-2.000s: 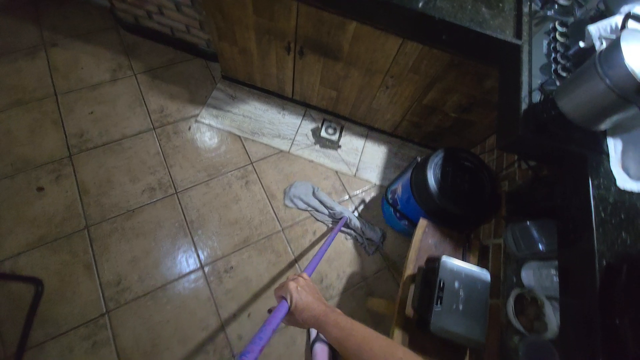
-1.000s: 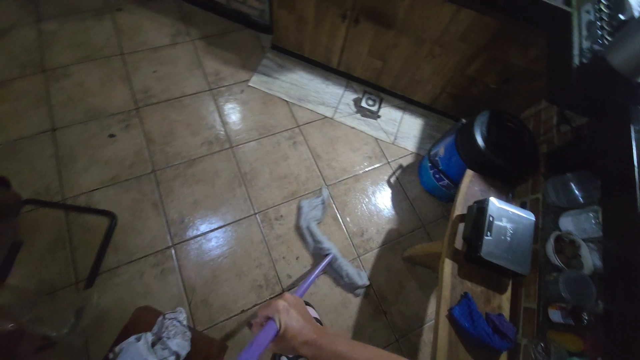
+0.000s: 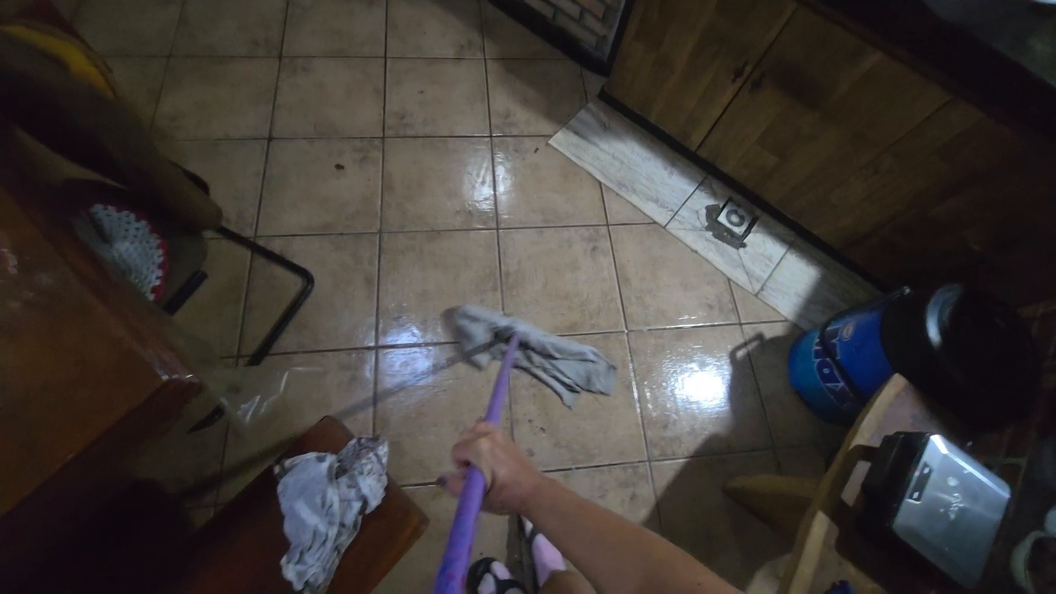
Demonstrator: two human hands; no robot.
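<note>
My right hand [image 3: 495,470], its forearm coming in from the lower right, is closed around a purple pole [image 3: 497,396]. The pole's far end meets a damp-looking grey cloth [image 3: 549,351] spread on the beige tiled floor [image 3: 441,276]. The near end of the pole runs out of the bottom edge of the view. My left hand is not in the picture. Below my right hand my feet show in dark sandals [image 3: 495,575].
A crumpled white cloth [image 3: 330,503] lies on a wooden bench [image 3: 404,516] at lower left, beside a wooden table [image 3: 74,355]. A black metal frame [image 3: 301,280] stands near it. At right are a blue container [image 3: 841,363], a silver appliance [image 3: 949,503] and wooden cabinets [image 3: 742,91].
The grey cloth has swung from a steep slant to lying more crosswise on the floor since a second ago. My right hand keeps its hold on the pole. The view has shifted left.
</note>
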